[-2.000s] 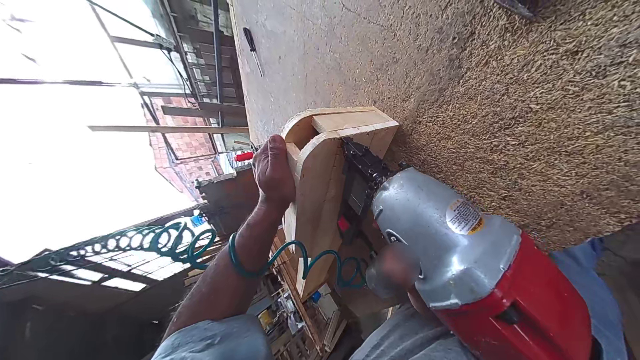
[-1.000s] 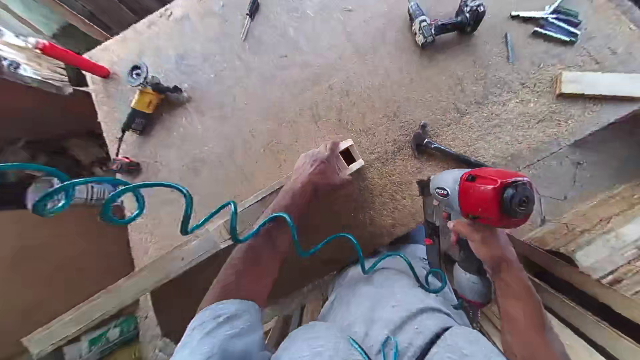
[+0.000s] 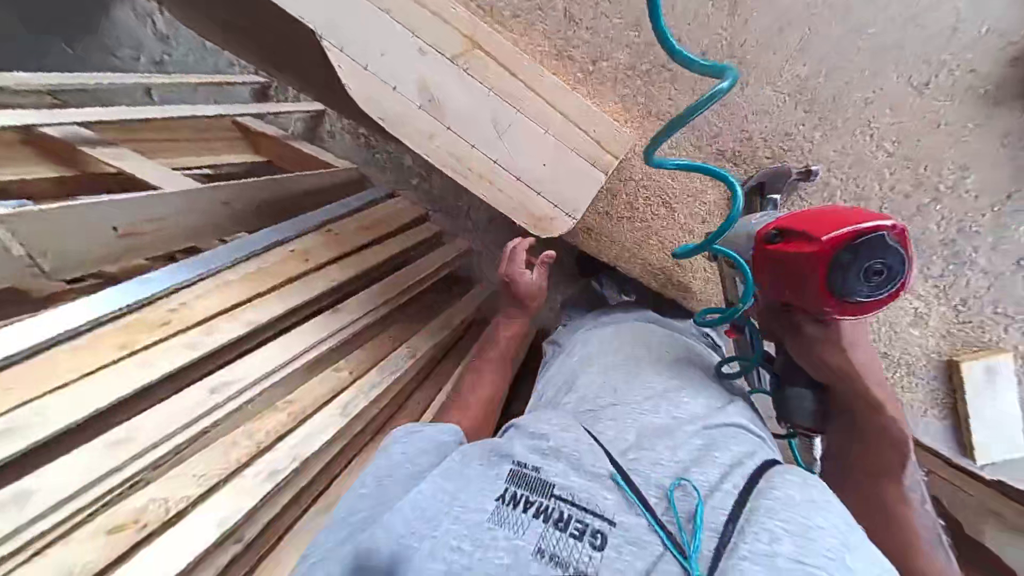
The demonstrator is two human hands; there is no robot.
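Note:
My right hand [image 3: 824, 340] grips a red and grey pneumatic nail gun [image 3: 832, 260] at the right of the view. A teal coiled air hose [image 3: 696, 168] hangs down beside the tool. My left hand [image 3: 524, 272] is raised with fingers apart and nothing in it, just below the rounded corner of a long wooden workpiece [image 3: 488, 120]. Rows of small fasteners or their marks run along the workpiece's face. Whether my fingertips touch its corner I cannot tell. Partly behind the nail gun, a claw hammer [image 3: 776, 182] lies on the bench.
The workbench top [image 3: 904, 104] is strewn with sawdust [image 3: 656, 224]. Long wooden boards [image 3: 240, 384] lie side by side at the left, below a wooden frame [image 3: 184, 208]. A short wood block [image 3: 988, 406] sits at the right edge.
My left hand held the wooden workpiece in the earlier frames; now it is off it, fingers apart. The nail gun remains in my right hand. The view has turned strongly.

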